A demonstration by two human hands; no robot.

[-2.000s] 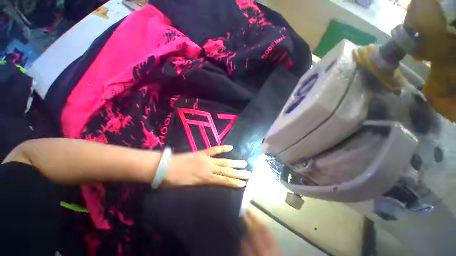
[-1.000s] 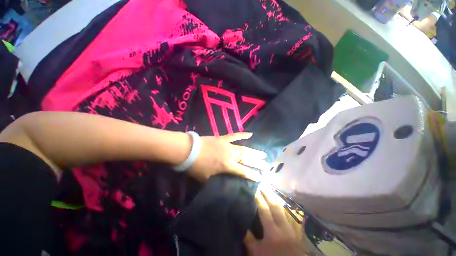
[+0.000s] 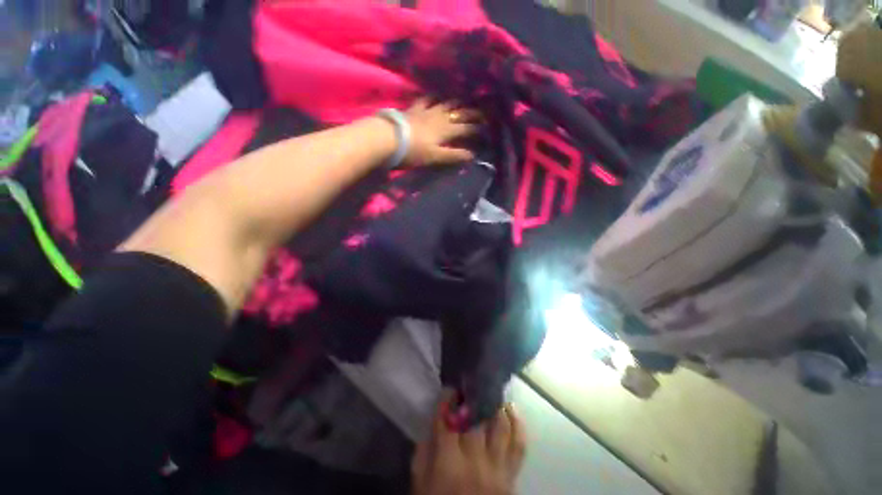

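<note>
The black garment with hot-pink panels, speckles and an angular logo lies bunched left of the sewing machine, whose needle light glares at the garment's edge. My left hand, with a pale bracelet at the wrist, grips bunched fabric at the upper middle; its fingertips are partly lost in the folds. My right hand is at the bottom centre, blurred, with its fingers closed on the garment's lower edge, where a small pink bit shows. The needle and presser foot cannot be made out in the glare.
The cream machine bed is at the lower right. A green object stands behind the machine head. Dark fabric with neon-green and pink strips lies at the left. A white piece shows at the upper left.
My left hand has moved from near the needle up and away onto the upper garment. My right hand has moved down from the needle area. The garment is more bunched, and a pale underside shows.
</note>
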